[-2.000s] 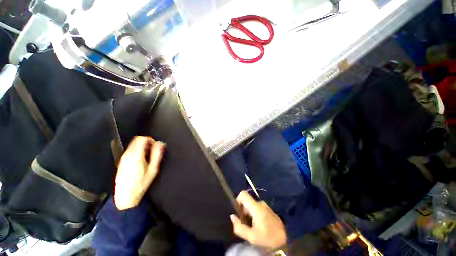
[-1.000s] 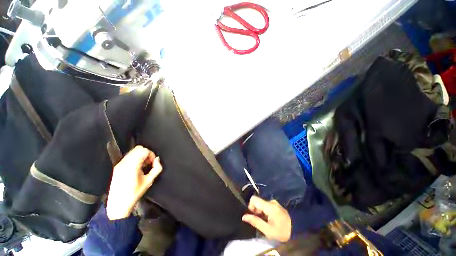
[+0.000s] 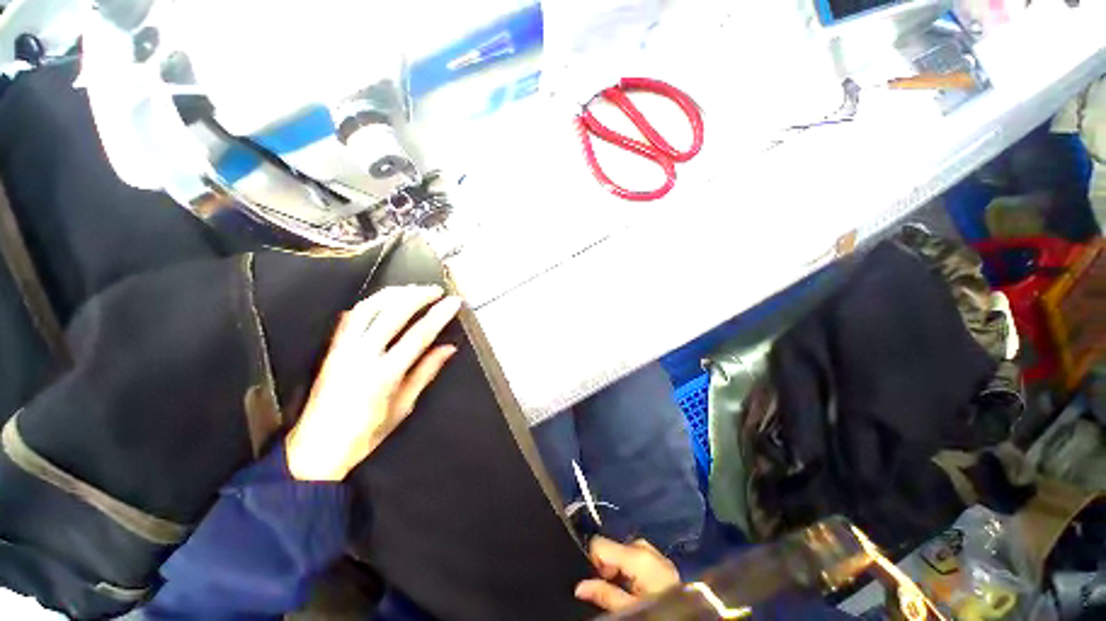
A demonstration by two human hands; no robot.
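A large black cloth (image 3: 425, 485) with a narrow brown-olive edge strip runs from the presser foot (image 3: 418, 212) down over the table edge to my lap. My left hand (image 3: 376, 376) lies flat on the cloth just below the presser foot, fingers spread a little and pointing up right. My right hand (image 3: 628, 573) pinches the cloth's strip edge at the bottom, near the lap; its lower part is hidden by a blurred shiny brown object. More black cloth with olive strips is piled on the left.
Red-handled scissors (image 3: 640, 136) lie on the white table (image 3: 546, 328). Dark tweezers (image 3: 819, 119) and a tan-handled tool (image 3: 931, 83) lie at the upper right. A dark garment pile (image 3: 885, 376), a blue crate (image 3: 693, 419) and a red crate (image 3: 1025, 285) stand beyond the table edge.
My left hand has moved up the cloth toward the presser foot and flattened out. My right hand stays at the lower cloth edge. The view has shifted, showing more of the table's right end.
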